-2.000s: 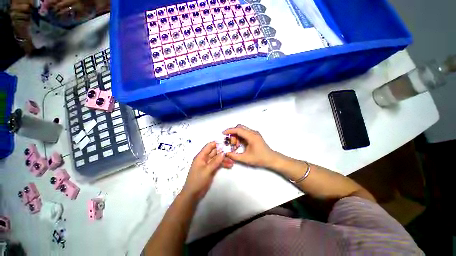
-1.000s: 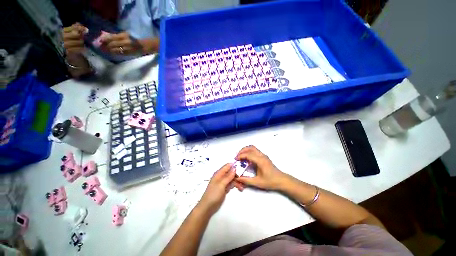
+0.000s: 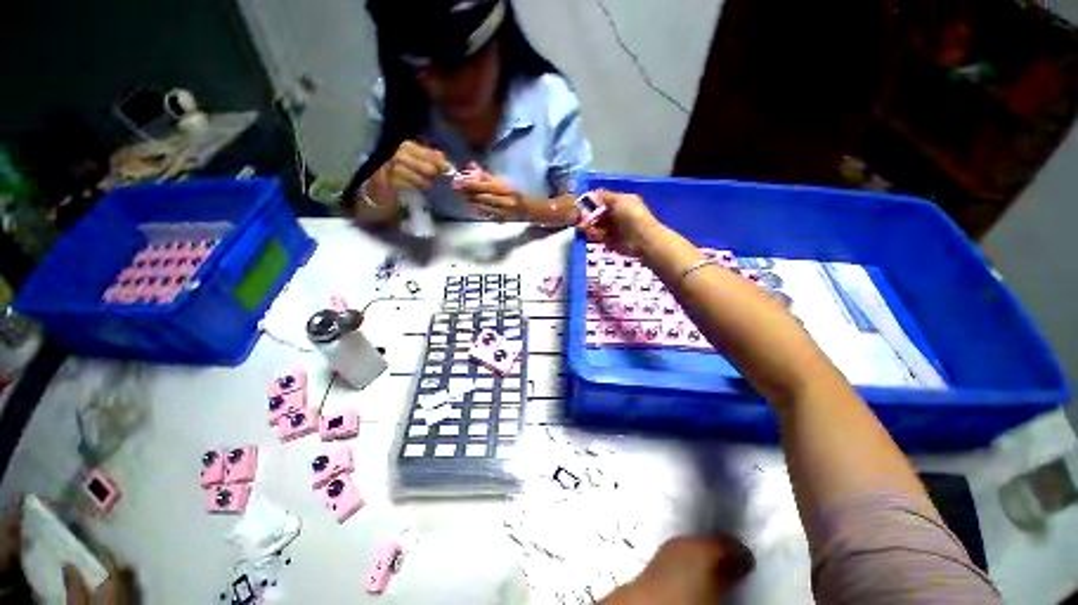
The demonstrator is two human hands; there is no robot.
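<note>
My right hand (image 3: 627,225) is stretched out over the far left corner of the large blue tote (image 3: 780,408). It holds a pink unit (image 3: 591,208) with its black-framed window showing. Rows of pink units (image 3: 644,301) lie in the tote below my forearm. My left hand (image 3: 697,565) is low at the bottom edge, blurred and partly cut off; its fingers cannot be made out.
A parts tray (image 3: 461,482) with white pieces stands left of the tote, two pink units (image 3: 495,351) on it. Left are a dispenser bottle (image 3: 346,350), loose pink units (image 3: 337,482) and a small blue tote (image 3: 225,319). A person (image 3: 473,130) sits opposite. A phone (image 3: 955,508) lies right.
My right hand has moved from in front of me up to the tote's far left corner with the pink unit. My left hand has parted from it and dropped lower. The view has tilted up.
</note>
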